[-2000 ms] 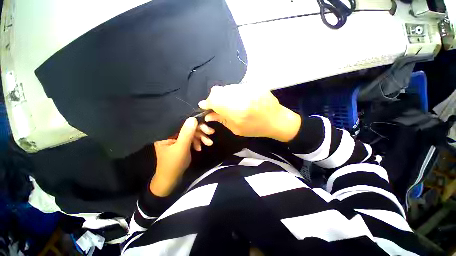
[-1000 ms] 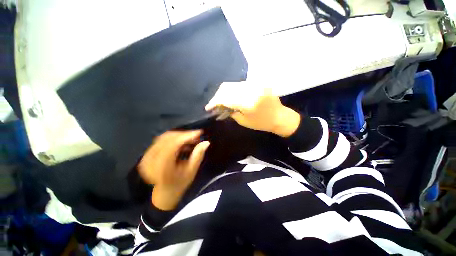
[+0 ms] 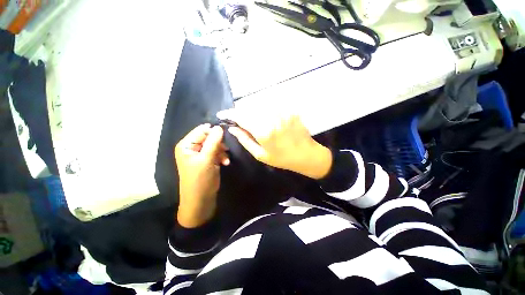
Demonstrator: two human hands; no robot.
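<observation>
A dark fabric panel (image 3: 198, 80) lies on the white machine table and hangs over its front edge towards the lap. My left hand (image 3: 200, 158) pinches the panel's edge between thumb and fingertips. My right hand (image 3: 288, 147) pinches the same edge just to the right, the two sets of fingertips nearly touching. A small dark bit shows between the fingertips; whether it is only folded cloth or another item cannot be told. Any thread there is too fine to see.
Large black shears (image 3: 339, 33) lie on the white table (image 3: 345, 95) at the upper right. Metal machine parts (image 3: 230, 20) show at the top. A blue crate (image 3: 397, 141) stands below the table at right, with dark and grey garments (image 3: 455, 98) by it.
The panel has shifted from lying broadly across the table to a narrower strip. My left hand has moved up and closed on its edge beside my right hand. The view has shifted, showing the whole shears.
</observation>
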